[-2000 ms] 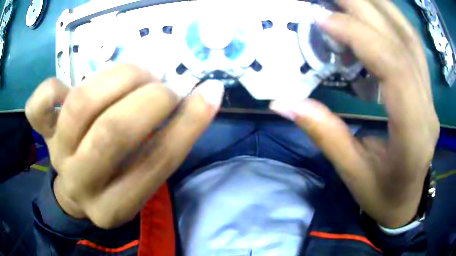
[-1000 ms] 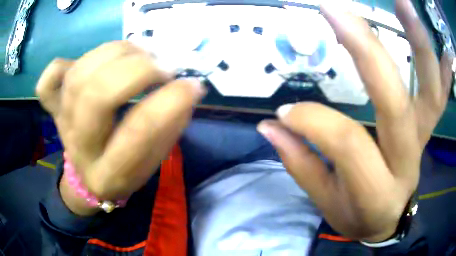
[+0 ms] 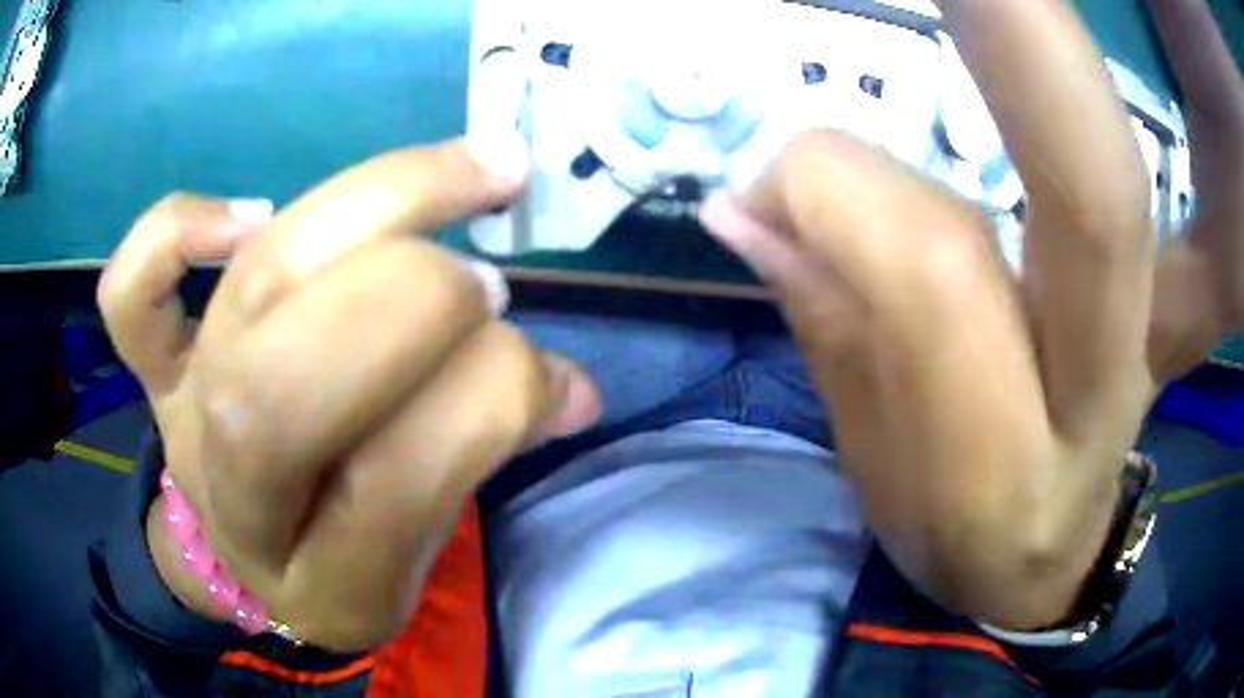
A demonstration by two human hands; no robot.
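Note:
A pale three-ring panel (image 3: 553, 116) lies along the bench's front edge; its top is cut off by the picture and its right part is largely behind my right hand. My left hand (image 3: 334, 396) has its index fingertip at the panel's left end; its other fingers are curled and its thumb hangs below, off the panel. My right hand (image 3: 955, 396) has thumb and index finger close together at the lower edge of the left ring (image 3: 689, 109), beside a small dark contact. Whether something is between those fingertips cannot be told.
The blue-green bench (image 3: 314, 102) lies around the panel, with its front edge above the lap. A narrow silver strip (image 3: 19, 82) stands at the far left. The wearer's lap and a pale cloth are below. A watch is on the right wrist, a pink bracelet on the left.
The panel has shifted to the right. My right fingertips have moved up onto its left ring. My left hand has come away from that ring's lower edge to the panel's left end, its thumb lower.

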